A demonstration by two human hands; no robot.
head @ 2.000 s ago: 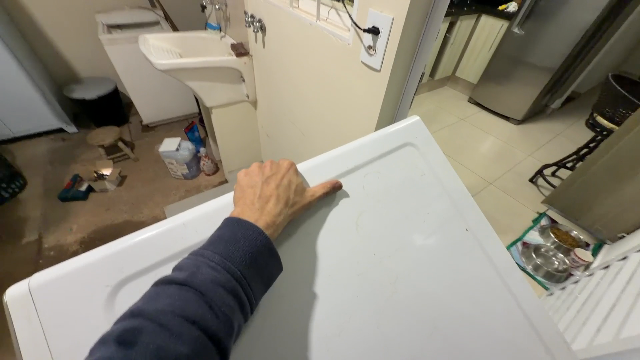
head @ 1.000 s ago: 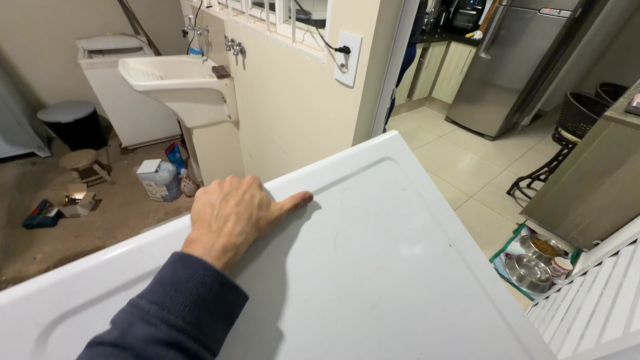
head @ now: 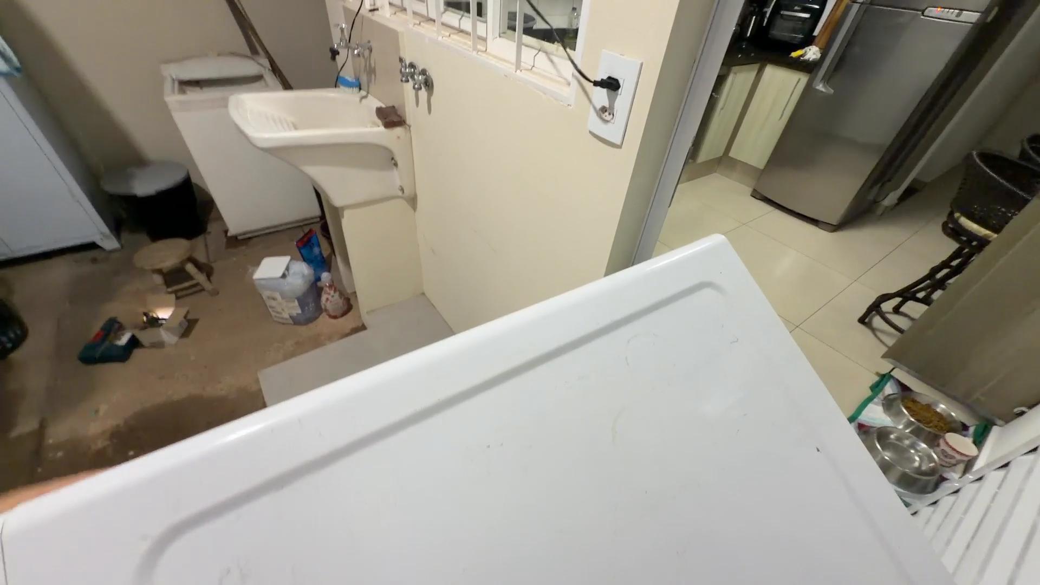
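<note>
The white top panel of a large appliance (head: 520,455) fills the lower part of the view, with a shallow groove pressed along its edges. At the far left, just past the panel's long edge, a blurred strip of skin shows, apparently part of my left hand (head: 45,489). Its fingers are hidden behind the edge, so its grip cannot be made out. My right hand is out of view.
Beyond stand a utility sink (head: 325,134), a white washer (head: 244,154), a wooden stool (head: 169,262), a plastic container (head: 288,292) and a drill (head: 110,341). A doorway at right shows a steel refrigerator (head: 861,114). Metal pet bowls (head: 903,457) lie at lower right.
My left hand, which rested on top of the white panel with its thumb out, has left the top surface and moved to the far left edge.
</note>
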